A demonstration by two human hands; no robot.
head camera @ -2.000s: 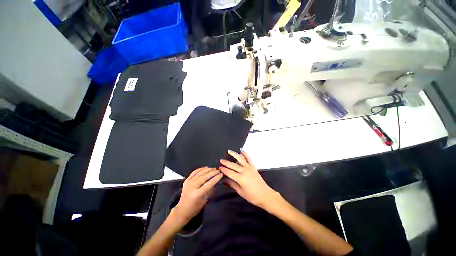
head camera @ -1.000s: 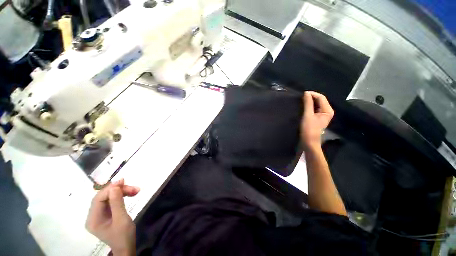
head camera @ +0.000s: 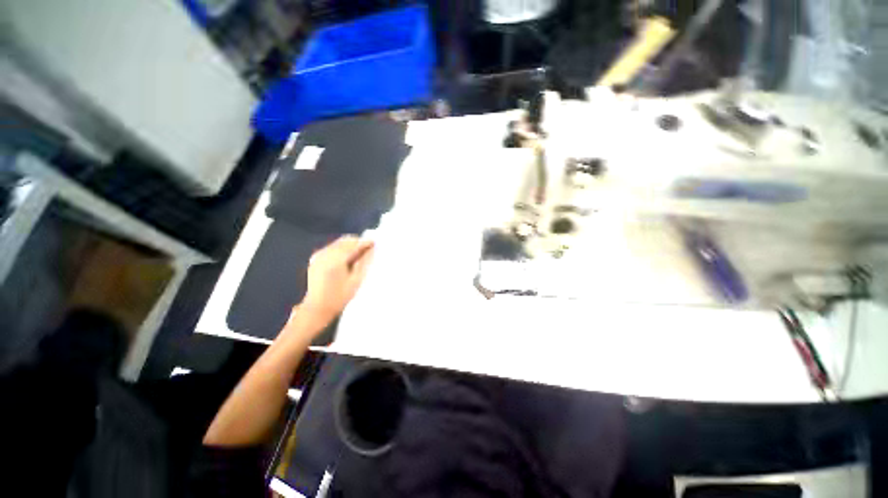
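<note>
My left hand (head camera: 336, 277) is over the right edge of the plain dark panels (head camera: 268, 282) on the white table. Its fingers are bent and blurred, and I cannot tell whether they grip a panel. The labelled panels (head camera: 341, 180) lie just behind, with a small white label (head camera: 309, 158) on top. My right hand is not in view. The sewing machine (head camera: 652, 165) stands to the right, with no panel visible at its needle area.
Blue bins (head camera: 365, 63) are behind the piles. A screwdriver (head camera: 719, 267) and a red and black tool (head camera: 806, 352) lie at the right. A round dark cup (head camera: 373, 409) is below the table edge. Dark finished pieces (head camera: 742, 490) are cut off at the lower right.
The view has swung right, then back left. My right hand, which held a dark panel at the right a second ago, has left the picture. My left hand has moved to the plain panels.
</note>
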